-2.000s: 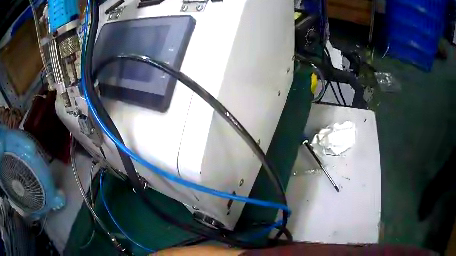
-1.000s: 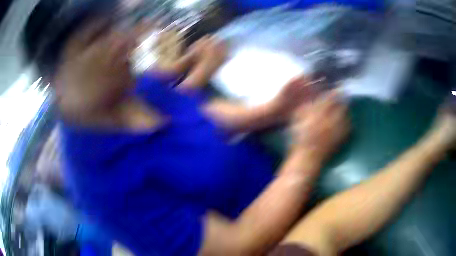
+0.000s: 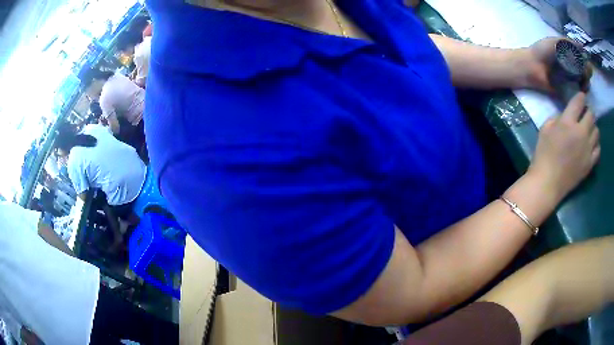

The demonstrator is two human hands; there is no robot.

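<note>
Neither of my hands is in the picture. A bare forearm of mine with a dark brown sleeve [image 3: 464, 329] runs along the bottom right, and its hand is cut off by the right edge. Close in front, a coworker in a blue shirt [image 3: 289, 162] holds a dark grey handheld blower [image 3: 571, 59] in both hands at the upper right. Its round spoked grille faces up. The coworker's fingers hide part of its body.
The green mat [image 3: 584, 209] covers the bench at right, with white sheets [image 3: 501, 23] at the top. Grey-white boxes stand in the top right corner. Below left are an open cardboard box [image 3: 246, 317] and a blue plastic stool [image 3: 158, 249]. More workers sit at far left.
The view has swung from a white machine with a screen to the coworker, then further left and steadied. The coworker's torso now fills the middle; my hand has left at the right edge.
</note>
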